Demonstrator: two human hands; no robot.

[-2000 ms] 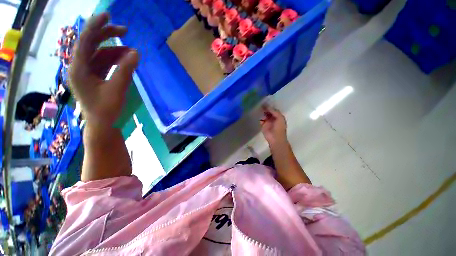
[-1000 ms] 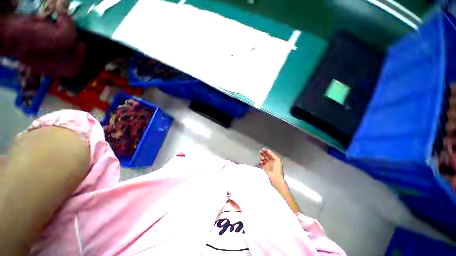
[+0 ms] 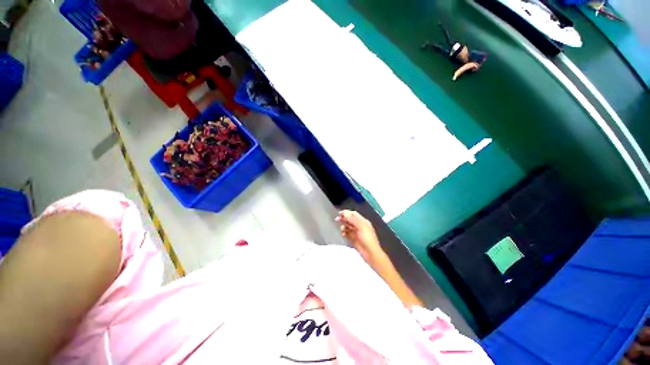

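Observation:
My right hand (image 3: 358, 229) is low in front of my body, beside the bench's near edge, fingers loosely curled, with nothing visible in it. My left upper arm shows at the lower left, but the hand is cut off by the picture's edge. A long white work sheet (image 3: 363, 107) is taped to the green bench (image 3: 420, 78). One figure (image 3: 460, 55) lies alone on the green surface beyond the sheet. A black case (image 3: 470, 274) with a green note lies beside the blue packing bin (image 3: 570, 299), which is cut off at the lower right.
A floor crate of jumbled dark-red figures (image 3: 231, 182) stands left of the bench. A seated person's dark-red clothing (image 3: 160, 28) shows on a red stool (image 3: 171, 89). Curved white rails (image 3: 570, 93) run at the right. A yellow lane line (image 3: 135, 167) crosses the pale floor.
The view has swung left from the packing bin to the bench and floor crate. My left hand has left the picture. My right hand stays low, and the lone figure has come into view.

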